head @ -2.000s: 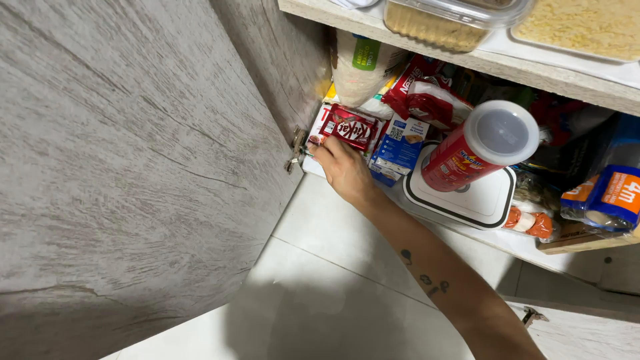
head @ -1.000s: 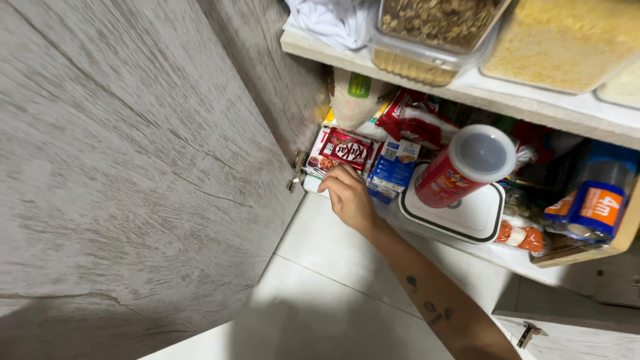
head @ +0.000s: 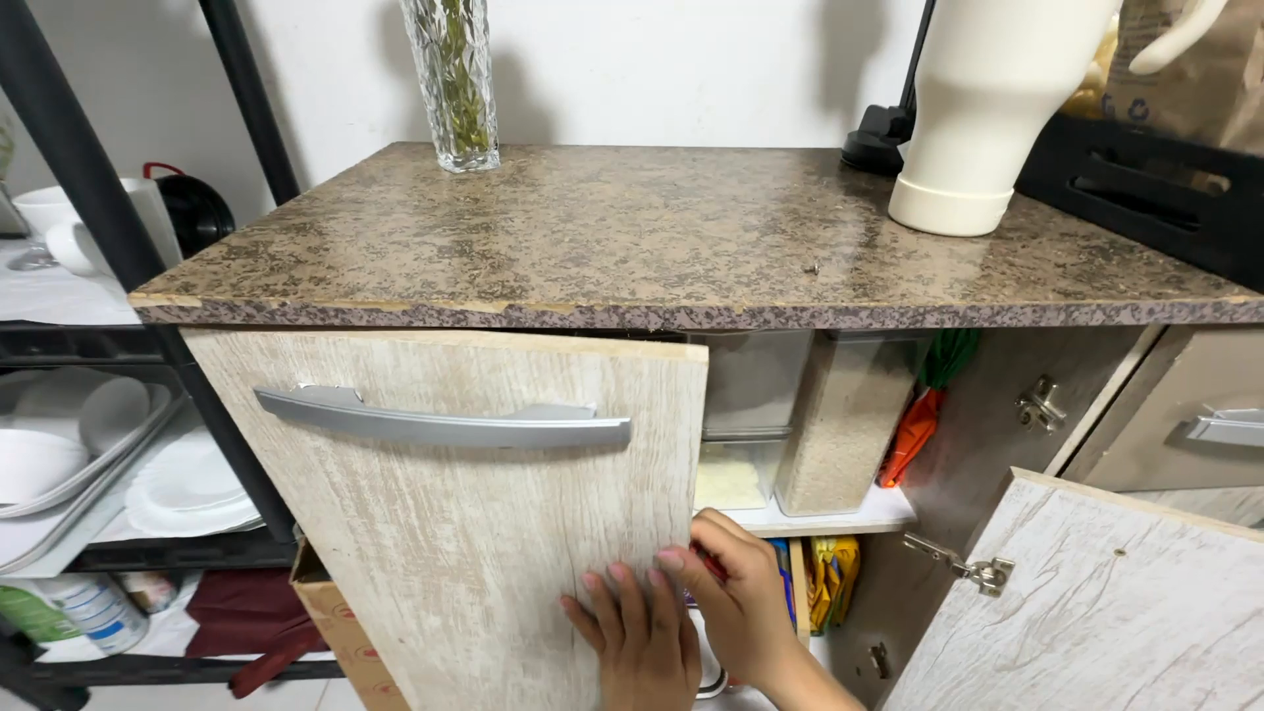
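The left wooden cabinet door [head: 474, 533], with a curved grey metal handle [head: 444, 423], stands partly open. My left hand [head: 642, 632] lies with spread fingers flat against the door's face, near its free edge. Beside it, my right hand [head: 741, 602] is at the door's edge with bent fingers; a small bit of something red shows by its fingers, too hidden to name. Behind the door, a tall clear container of grain-like food [head: 849, 434] and a smaller container with pale contents [head: 731, 476] stand on the inner shelf.
The right cabinet door [head: 1096, 612] hangs open on a metal hinge. On the speckled countertop [head: 632, 227] stand a glass vase [head: 454, 89], a cream tumbler [head: 978, 118] and a black crate [head: 1145, 188]. A black rack [head: 128, 346] with dishes stands at the left.
The view has risen from the lower shelf to the countertop. My right hand has left the KitKat packet on the lower shelf and is now at the door's edge; my left hand has come into view.
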